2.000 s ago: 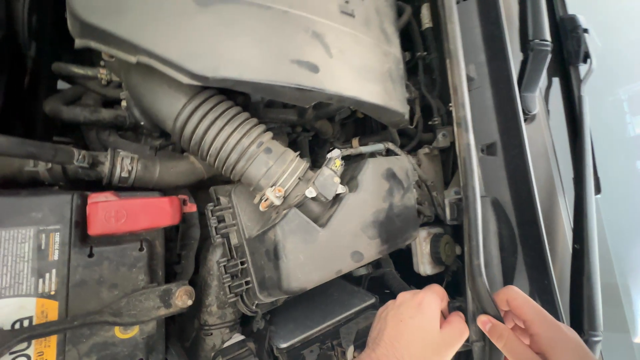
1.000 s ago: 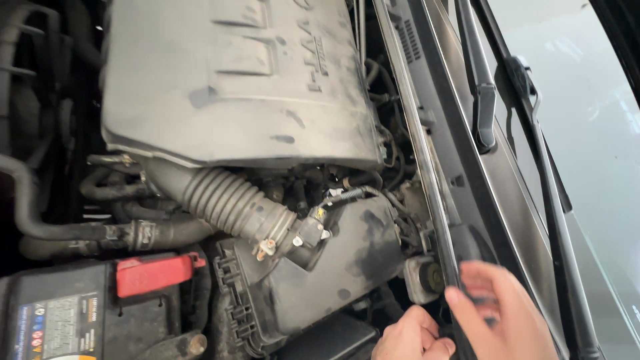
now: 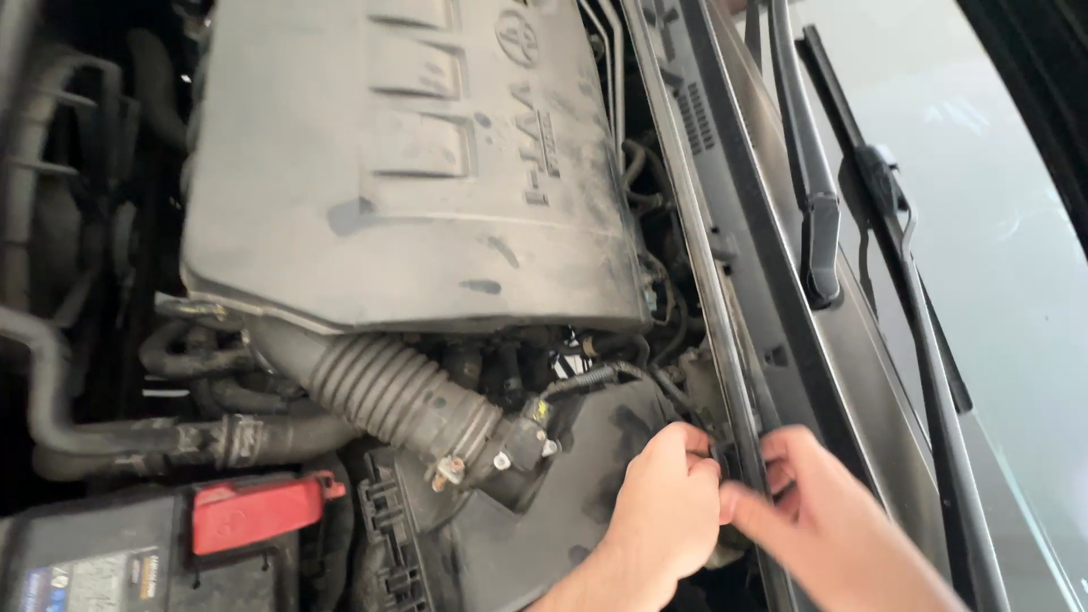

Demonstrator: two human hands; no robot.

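Observation:
A long black rubber weatherstrip (image 3: 712, 280) runs along the edge of the cowl panel. At its lower part my left hand (image 3: 671, 501) is on the engine side, fingers curled against the strip's edge. My right hand (image 3: 799, 501) pinches the same strip from the windshield side, its thumb reaching across toward my left fingertips. Beneath and left of my left hand lies the black air filter housing (image 3: 527, 544), with a sensor connector (image 3: 525, 442) and a ribbed intake hose (image 3: 399, 391) joined to it. My fingers partly hide the gripped section.
The plastic engine cover (image 3: 408, 221) fills the upper middle. A battery (image 3: 127, 544) with a red terminal cover (image 3: 255, 510) is at lower left. Right of the cowl panel (image 3: 756, 204) are the wiper arms (image 3: 914, 314) and the windshield (image 3: 977, 187).
The view has shifted, showing more of the engine cover and windshield. Both hands have moved up along the weatherstrip, now beside the air filter housing's upper right corner.

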